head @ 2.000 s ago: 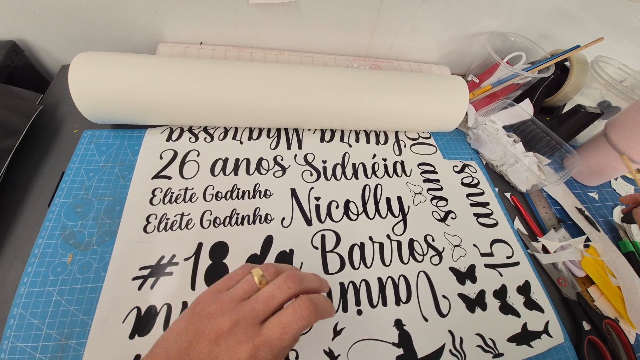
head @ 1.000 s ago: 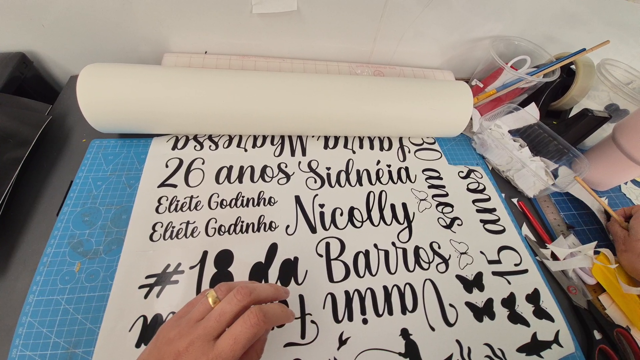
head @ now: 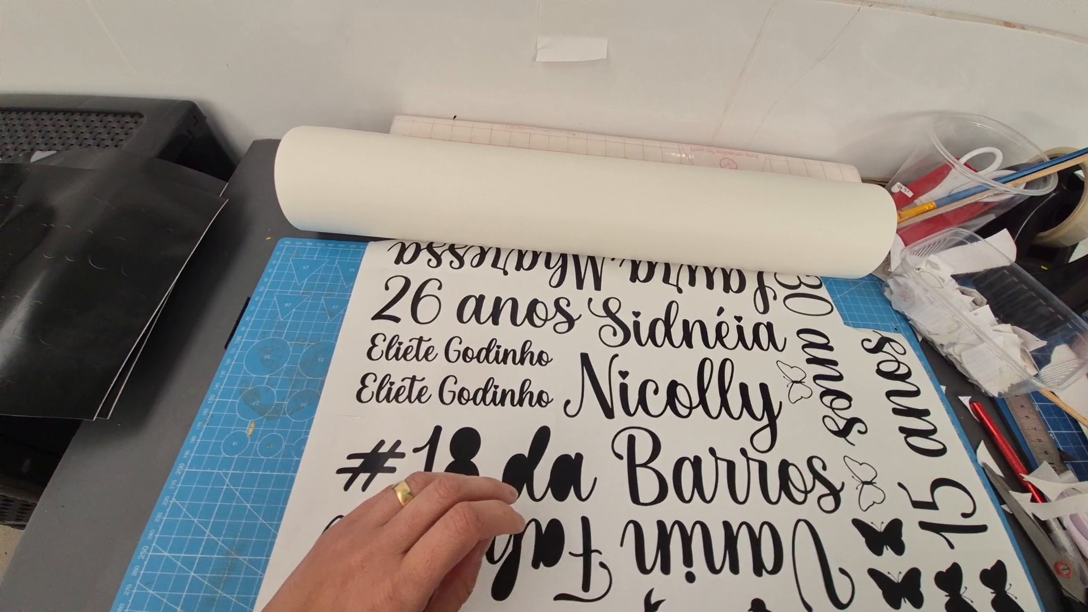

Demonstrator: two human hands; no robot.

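Observation:
My left hand point(head: 416, 544), with a gold ring, lies at the bottom centre over a white vinyl sheet point(head: 586, 463) bearing black cut lettering and small butterfly shapes. Its fingers are loosely bent and seem to hold nothing; the thumb is hidden. Beneath the sheet is a blue gridded cutting mat point(head: 255, 425). A thick cream-coloured roll point(head: 586, 195) lies across the far end of the sheet. My right hand is outside the view.
A clear plastic tray point(head: 1033, 340) holds white scraps at the right, beside a clear cup point(head: 990, 127) with red-and-white items. A red pen point(head: 1007, 446), a metal ruler point(head: 1035, 433) and scissors point(head: 1041, 544) lie nearer. Black sheets point(head: 93, 280) are at the left.
The view has shifted left. The hand at the right edge, holding a wooden stick one second ago, is out of view. My left hand stays over the lettering.

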